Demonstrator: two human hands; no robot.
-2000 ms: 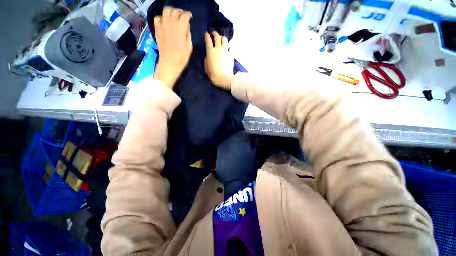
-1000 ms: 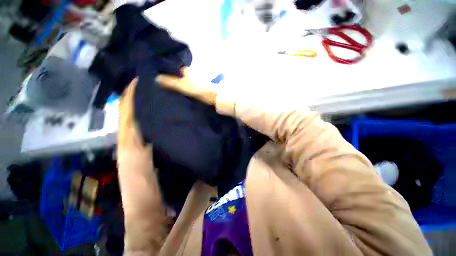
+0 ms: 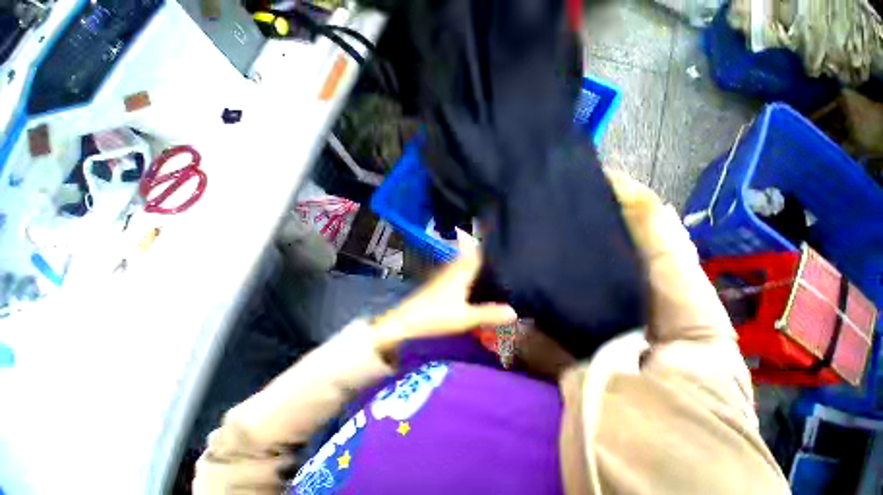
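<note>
The dark navy-black garment (image 3: pixel 552 213) hangs between my hands in front of my body, blurred, stretching from my lap up past the top edge of the view. My left hand (image 3: pixel 443 302) grips its left side, with the thumb in front. My right hand (image 3: pixel 631 196) is at its right edge, with most of the fingers hidden behind the cloth.
The white machine table (image 3: pixel 223 218) is at left, with red-handled shears (image 3: pixel 174 180), orange-handled snips (image 3: pixel 148 240) and part of the machine (image 3: pixel 58 126). Blue crates (image 3: pixel 411 205) stand on the floor ahead and at right, beside a red crate (image 3: pixel 750 324) and a strapped box (image 3: pixel 831 314).
The view has swung right, away from the machine. The garment has come off the table and is lifted between my hands over my lap and the floor.
</note>
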